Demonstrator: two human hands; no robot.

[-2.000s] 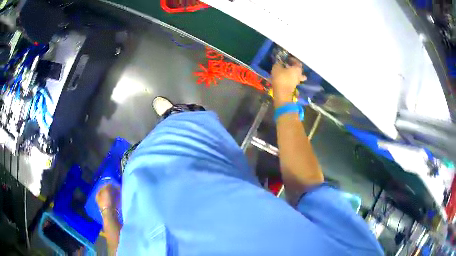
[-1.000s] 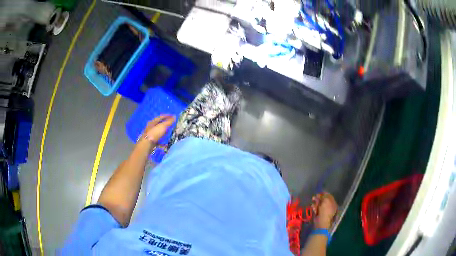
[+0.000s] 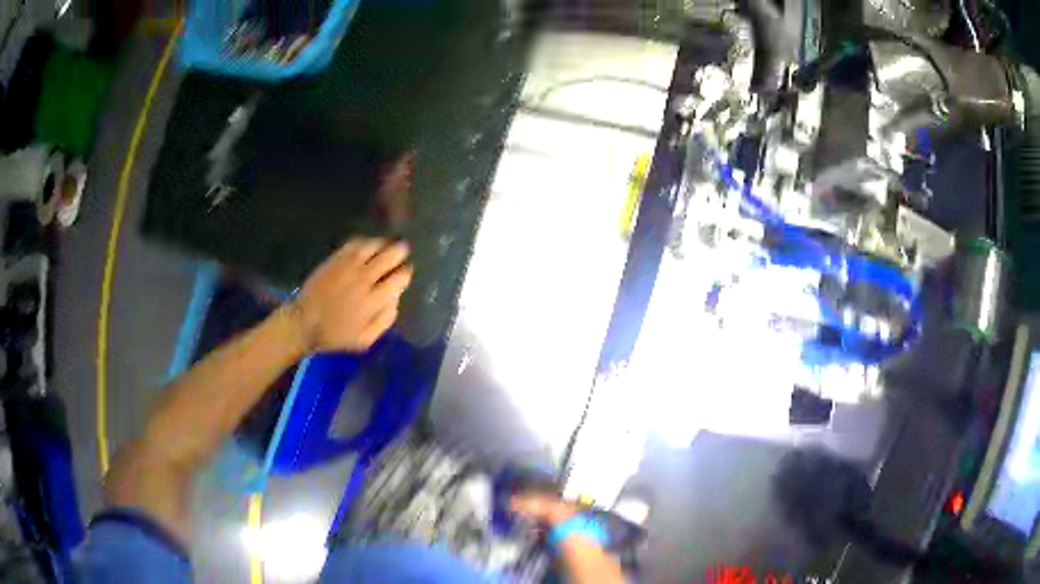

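Observation:
My left hand is over the near edge of a dark bench top. Its fingers are bent and a little apart, and nothing shows in it. My right hand is low at the bottom centre, small and blurred, with a light-blue wristband, below the bright machine plate. Whether it holds anything is unclear; a dark shape is beside it.
A light-blue basket stands at the bench's far end. Blue tubing and machine parts are on the right. A blue stool is below the bench, and a lit screen is at the right edge.
The view has swung and moved closer to the bench and machine. My left hand has gone from above the blue stool to the bench edge. My right hand has left the red coiled hose.

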